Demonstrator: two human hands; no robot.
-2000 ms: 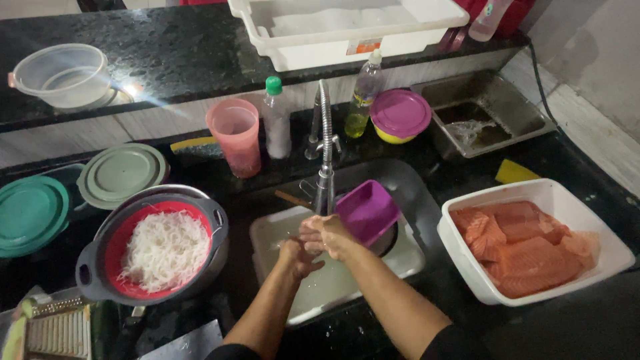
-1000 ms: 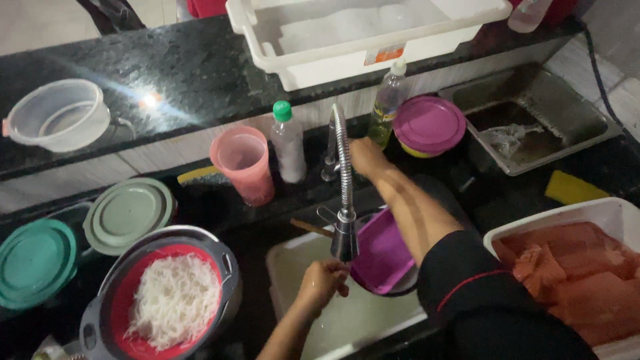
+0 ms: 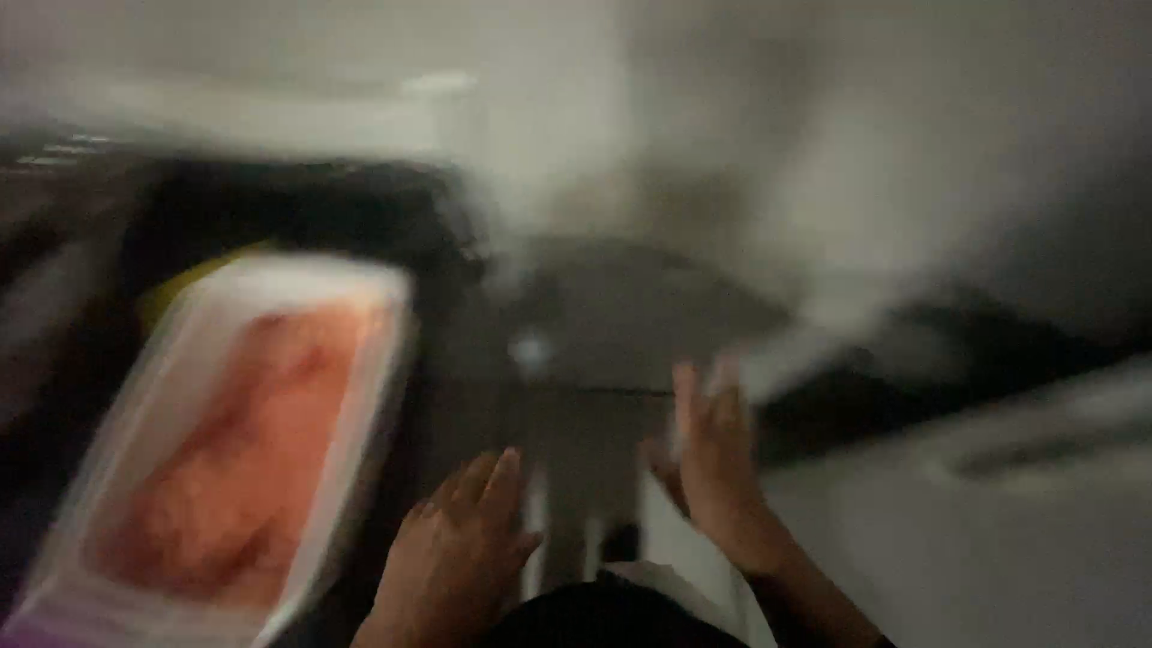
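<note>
The whole head view is strongly blurred. My left hand (image 3: 461, 540), low and left of the middle, has its fingers extended and holds nothing that I can see. To its left lies a white plastic tub (image 3: 360, 531) with orange-pink pieces of fish or meat (image 3: 261, 450) inside; a gap separates hand and tub. My right hand (image 3: 711, 441) is raised to the right of the middle, fingers apart, nothing visible in it. Both hands are held apart above the dark floor area.
Behind the tub a yellow thing (image 3: 193, 279) lies on the dark counter (image 3: 297, 211). A pale, blurred surface (image 3: 1008, 531) runs along the right side. A purple edge (image 3: 63, 625) shows at the bottom left.
The view has swung far to the right, away from the sink. My hands, earlier rubbing together under the faucet, then one at the faucet's base, are now apart and away from it.
</note>
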